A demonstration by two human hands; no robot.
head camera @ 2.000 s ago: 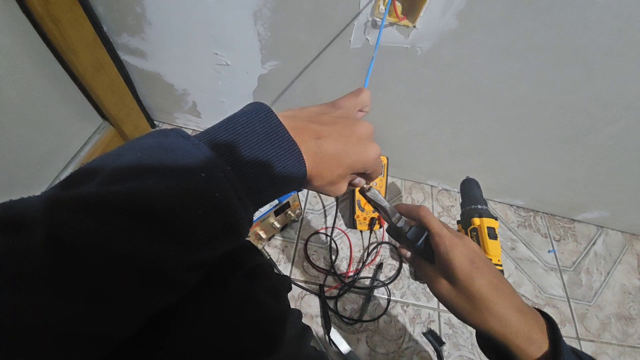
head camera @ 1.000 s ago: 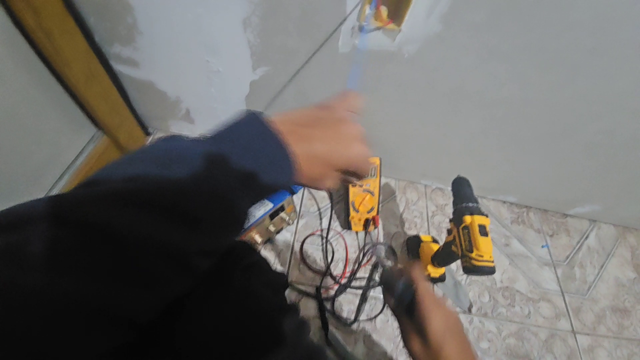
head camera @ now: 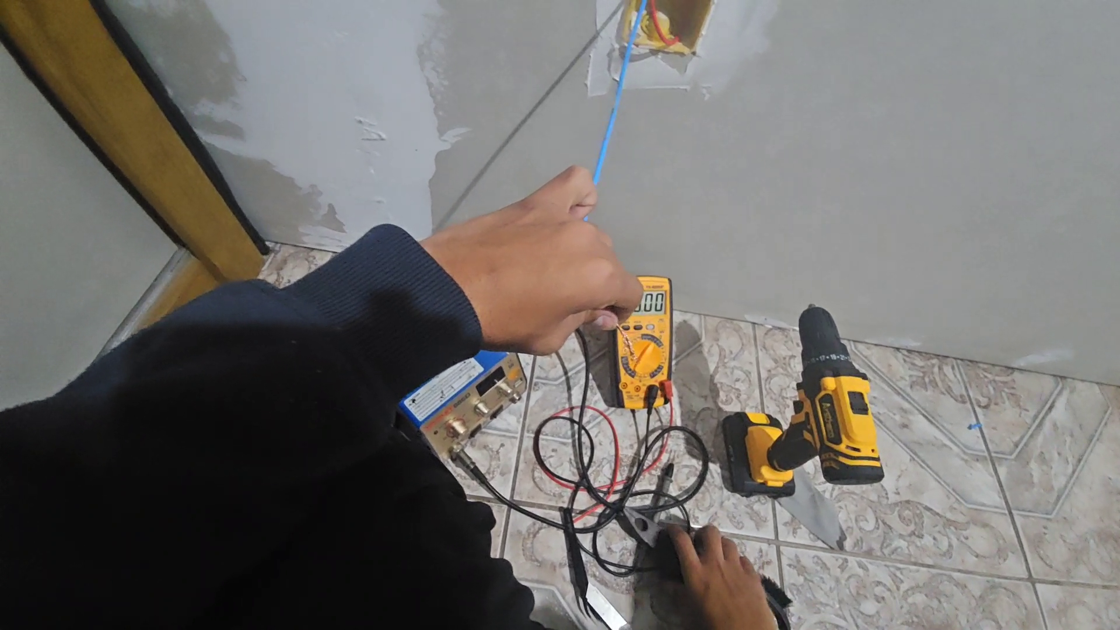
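My left hand (head camera: 538, 267) is closed on a blue insulated wire (head camera: 612, 114) that runs down from a yellow electrical box (head camera: 669, 26) in the wall. A bare, twisted copper end (head camera: 626, 339) sticks out below its fingertips. Low on the floor, my right hand (head camera: 722, 577) rests at a dark-handled hand tool with a grey metal head (head camera: 641, 528); whether the fingers still grip it cannot be told. Behind my left hand, a yellow multimeter (head camera: 643, 372) leans near the wall, its display partly covered. Its black and red test leads (head camera: 617, 437) lie coiled on the tiles.
A yellow and black cordless drill (head camera: 844, 420) stands on the tiled floor at the right, beside a putty knife blade (head camera: 814, 516). A blue boxed instrument with metal connectors (head camera: 464, 398) sits below my left forearm. A yellow frame post (head camera: 144, 140) rises at the left.
My right hand has moved down from beside the wire end to the floor, with the hand tool. My left hand stays on the blue wire. Bare copper now shows below its fingers.
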